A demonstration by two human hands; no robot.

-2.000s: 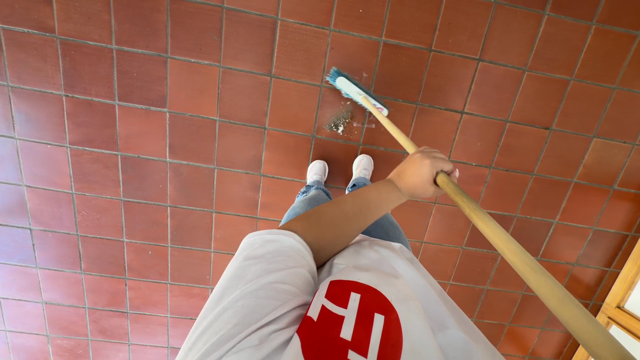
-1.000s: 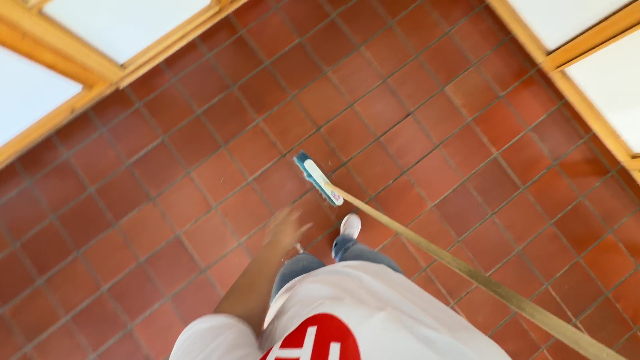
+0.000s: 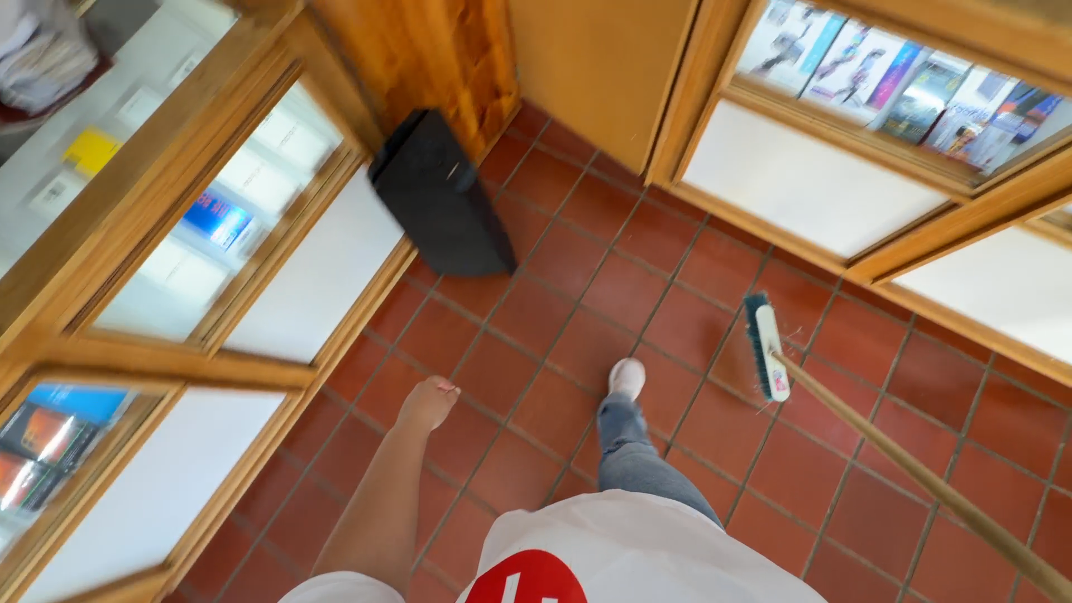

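A push broom with a white head (image 3: 769, 352), dark teal bristles and a long wooden handle (image 3: 913, 469) lies against the red tile floor at the right, its handle running out of the lower right of the view. Bits of fluff cling about its bristles. My left hand (image 3: 430, 402) hangs over the tiles at the left, fingers loosely curled, with nothing seen in it and apart from the broom. My right hand is out of view, so whatever it touches is hidden. One white shoe (image 3: 626, 378) shows between hand and broom.
A black bin (image 3: 448, 201) stands at the left by a wood-framed glass display case (image 3: 268, 368) holding boxes. A second wooden display case (image 3: 821, 188) with boxed goods runs along the upper right. A wooden panel (image 3: 599, 67) stands at the back.
The view has moved strongly, bringing the black bin and display cases in. Two seconds ago a hand held the broom handle; now my left hand is away from it, at the left.
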